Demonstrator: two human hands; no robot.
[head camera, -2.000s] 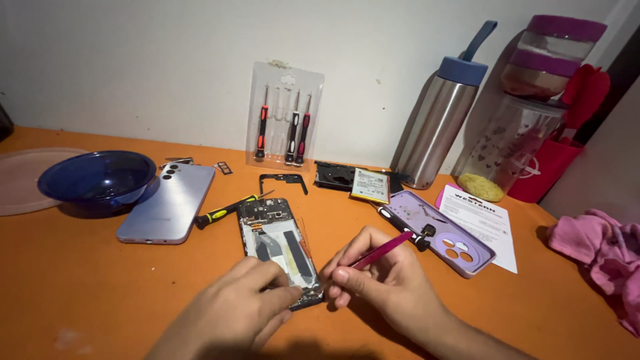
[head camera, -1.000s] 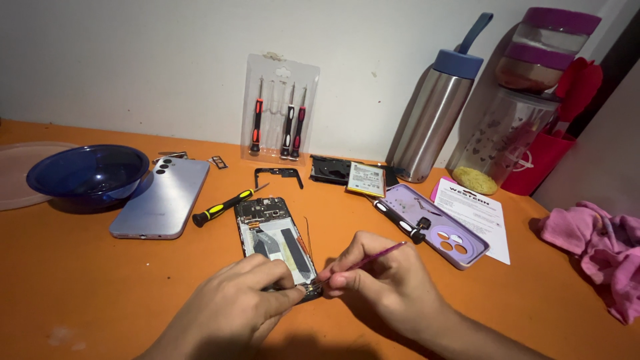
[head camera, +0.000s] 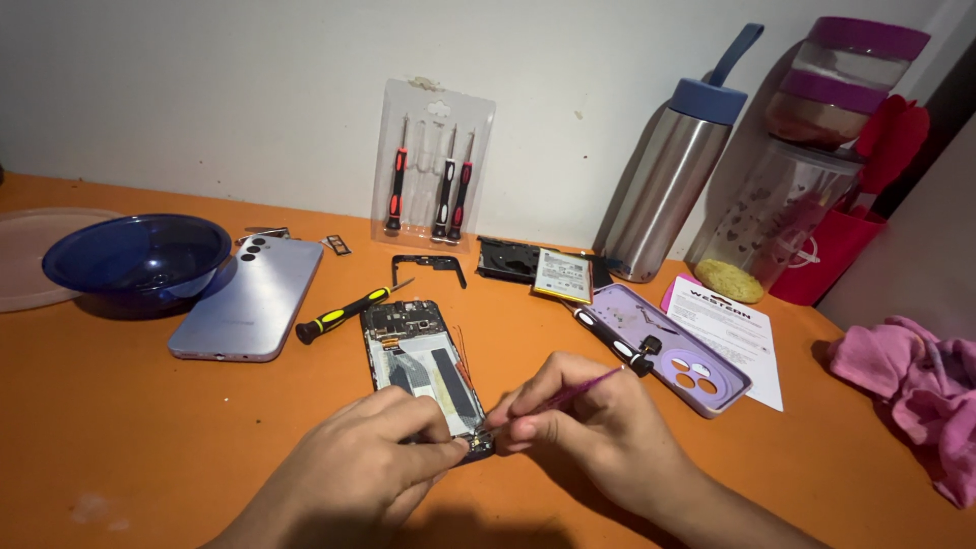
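An opened smartphone (head camera: 427, 366), its circuit board and empty battery bay exposed, lies on the orange table. My left hand (head camera: 374, 457) grips its lower left edge, with the thumb near the bottom end. Between the thumb and fingers of my right hand (head camera: 579, 419) are purple tweezers (head camera: 576, 389), their tips at the phone's lower right corner; the fingers partly hide them. A yellow-and-black screwdriver (head camera: 351, 311) lies left of the phone's top. Behind the phone is a black plastic frame part (head camera: 429, 261). A removed battery (head camera: 563, 276) leans on a black phone part (head camera: 505, 261).
At left are a blue bowl (head camera: 137, 286), a silvery phone (head camera: 248, 297) and a SIM tray (head camera: 337, 245). A screwdriver pack (head camera: 432, 164) leans on the wall. To the right are a purple phone case (head camera: 713, 400), another screwdriver (head camera: 610, 335), a steel bottle (head camera: 667, 191) and pink cloth (head camera: 900, 381).
My right hand keeps the purple tweezers at the phone's lower end, now held at a slightly different tilt. My left hand remains on the phone's lower left side.
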